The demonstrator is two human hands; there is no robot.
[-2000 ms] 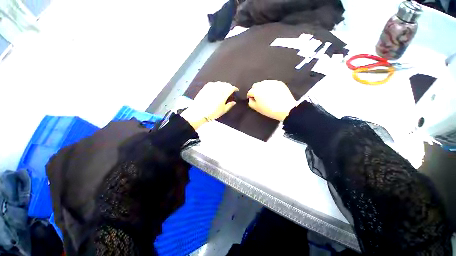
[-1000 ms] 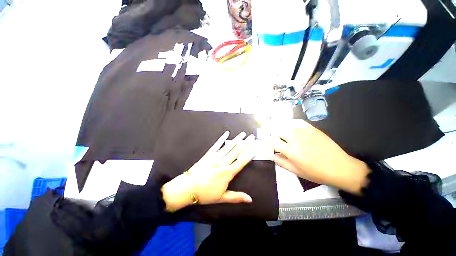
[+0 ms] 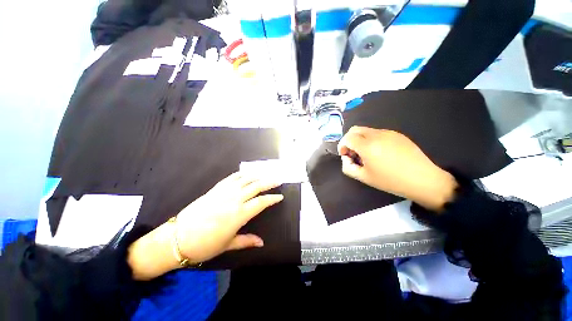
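A dark brown cut panel (image 3: 207, 150) lies flat on the white table, its right edge beside the glaring lamp spot. My left hand (image 3: 219, 213) rests flat on it, fingers spread, partly over a small white piece (image 3: 260, 168). A second dark panel (image 3: 433, 125) lies right of the needle area. My right hand (image 3: 389, 160) pinches the edge of this dark cloth between thumb and fingers, just right of the clear blue-rimmed attachment (image 3: 330, 125). The needle itself is lost in the glare. The white sewing machine head (image 3: 270, 31) stands above.
Red and orange scissors handles (image 3: 237, 55) show behind the work, partly hidden by the machine. White strips (image 3: 172, 59) lie on the panel. A dark cloth bundle (image 3: 144, 19) is at the back left. A measuring tape (image 3: 370, 249) runs along the front edge. Blue crates (image 3: 19, 233) are below left.
The view has shifted right. My right hand has moved right, away from my left hand and the needle, and now pinches dark cloth there. My left hand stays flat on the panel.
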